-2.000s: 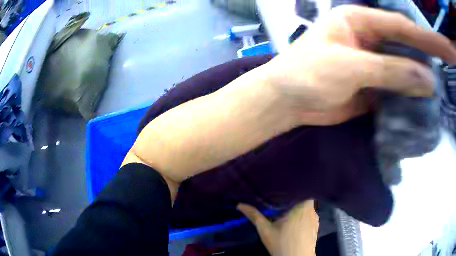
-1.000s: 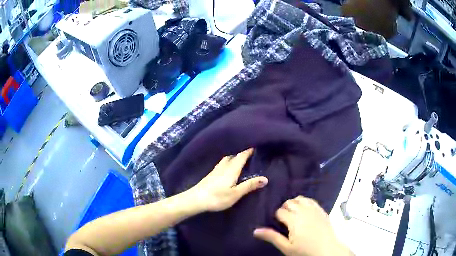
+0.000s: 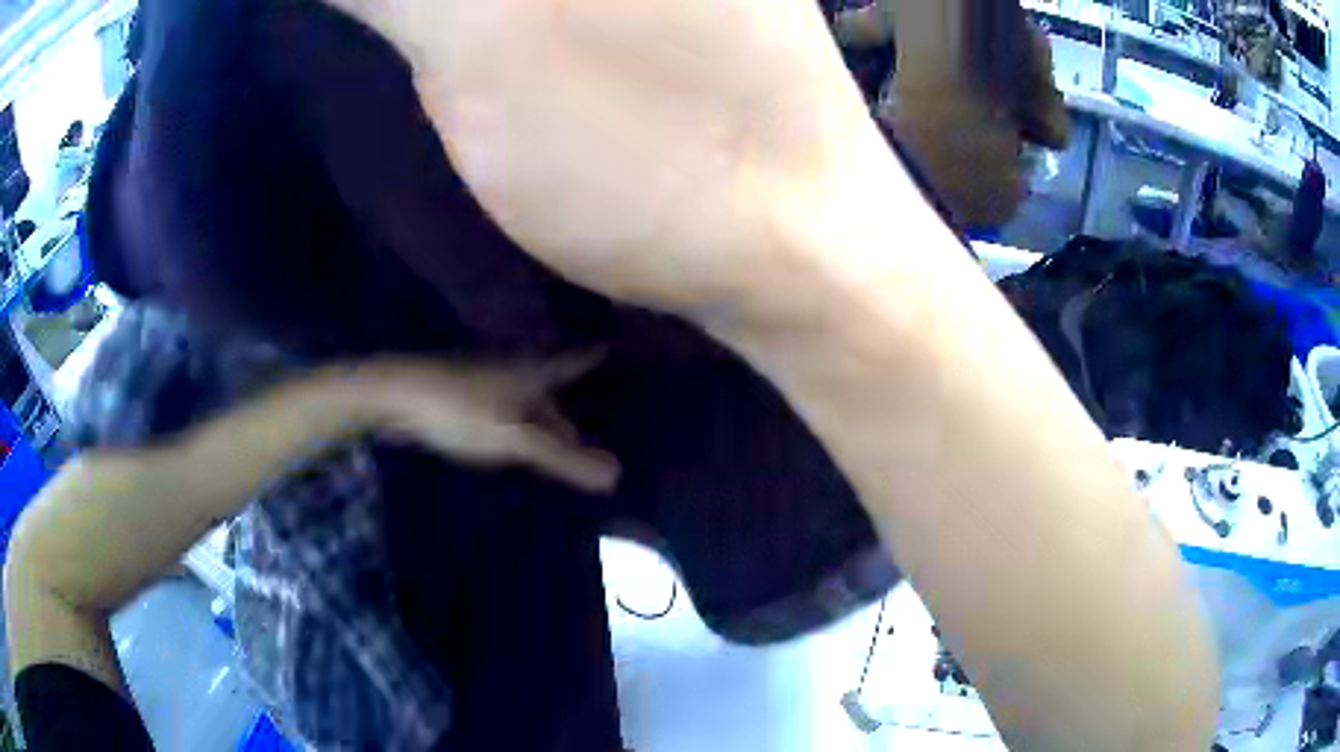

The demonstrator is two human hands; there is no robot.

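Observation:
The dark purple lining [image 3: 705,456] is lifted up in front of me, with grey plaid shell cloth [image 3: 316,588] hanging at the lower left. My left hand [image 3: 492,419] is blurred and lies against the lining, thumb and fingers apart. My right hand [image 3: 588,132] is large and very close at the top, reaching across to the raised cloth. Its fingers are hidden or out of the picture, so its grip cannot be seen. Part of the sewing machine [image 3: 1227,492] shows at the right behind my forearm.
A black cloth heap [image 3: 1161,338] lies behind the machine at the right. The white table [image 3: 720,691] shows below the lining. A person in brown [image 3: 963,110] is at the top. Blue plastic [image 3: 265,732] shows at the lower left edge.
The garment was spread flat on the table one second ago; now it is raised and bunched up to the left. My right hand has moved up across the view.

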